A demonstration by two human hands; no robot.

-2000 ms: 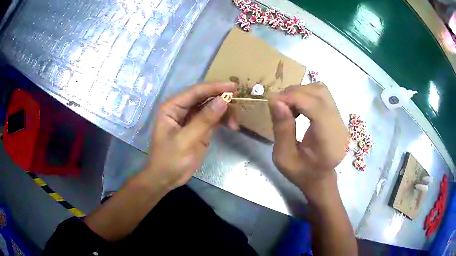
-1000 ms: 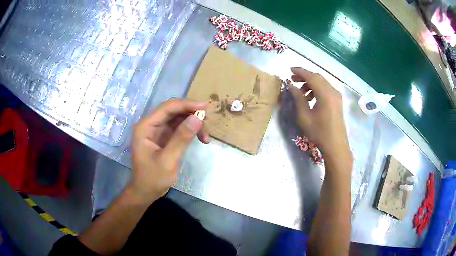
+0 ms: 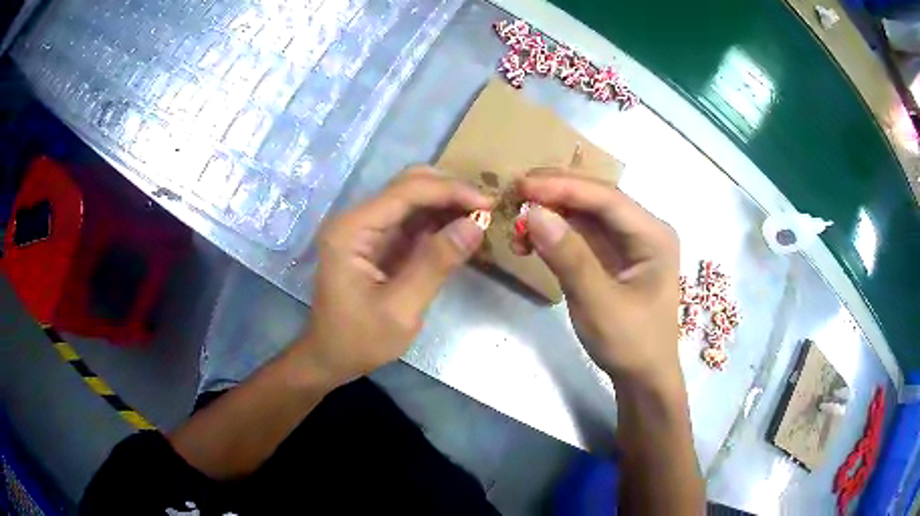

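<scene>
My left hand (image 3: 388, 262) pinches a small pale cream-orange part (image 3: 480, 219) between thumb and forefinger. My right hand (image 3: 605, 262) pinches a small red-and-white part (image 3: 524, 224) the same way, a short gap to the right of the pale part. Both hands are over the tan glue board (image 3: 504, 121); they hide its near middle, and the white glue dab does not show. A row of joined red-and-white pieces (image 3: 565, 67) lies beyond the board. Loose red-and-white parts (image 3: 714, 307) lie right of my right hand.
A clear pocketed plastic tray (image 3: 217, 111) lies at the left. A white bottle (image 3: 786, 234) stands by the green belt (image 3: 696, 60). A second board (image 3: 808, 406) and a red pile (image 3: 860, 454) are at the far right. A red stool (image 3: 45, 242) is at lower left.
The thin stick has gone from my right hand. That hand reached to the right of the board, then came back beside my left hand with a red-and-white part. My left hand kept the pale part.
</scene>
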